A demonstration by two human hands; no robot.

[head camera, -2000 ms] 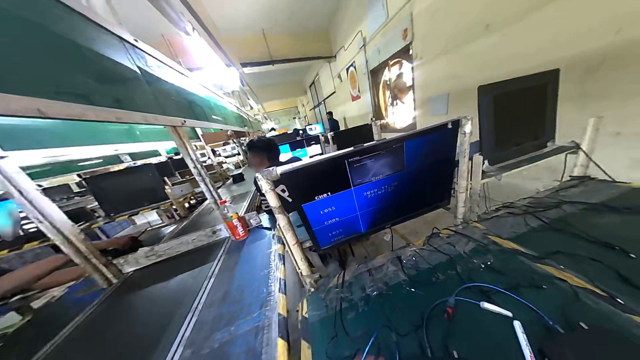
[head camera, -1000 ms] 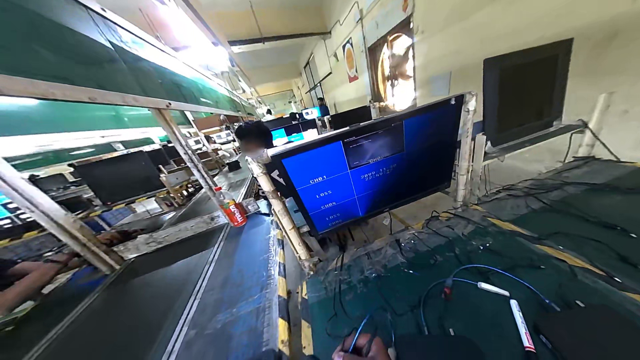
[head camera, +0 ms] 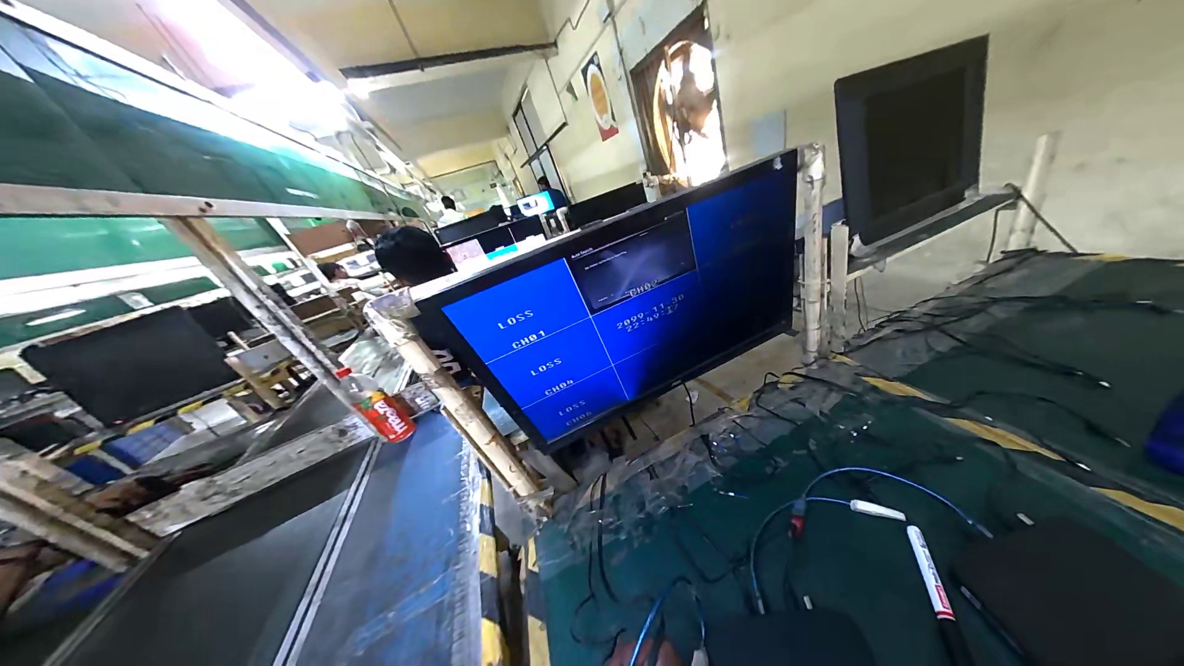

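Note:
My left hand (head camera: 645,651) shows only in part at the bottom edge, its fingers around a blue cable (head camera: 655,612). Right beside it is a dark flat box (head camera: 786,638), cut off by the frame. My right hand is out of view. On the green work surface, another blue cable (head camera: 865,470) curves past a white connector (head camera: 877,510) and a small red plug (head camera: 796,525). A white marker pen with a dark end (head camera: 929,573) lies near a second dark flat box (head camera: 1073,587). Behind the surface stands a tilted monitor (head camera: 638,305) with a lit blue split screen.
Thin black cables (head camera: 1027,356) run over the surface. Taped posts (head camera: 453,407) flank the monitor. To the left, a red-labelled bottle (head camera: 384,414) stands by a dark conveyor belt (head camera: 250,527). Behind the monitor is a person (head camera: 413,254). A dark screen (head camera: 911,139) stands at right.
My left hand has come into view at the bottom edge since the oldest frame, and now shows less than one second ago. A blue object has appeared at the right edge.

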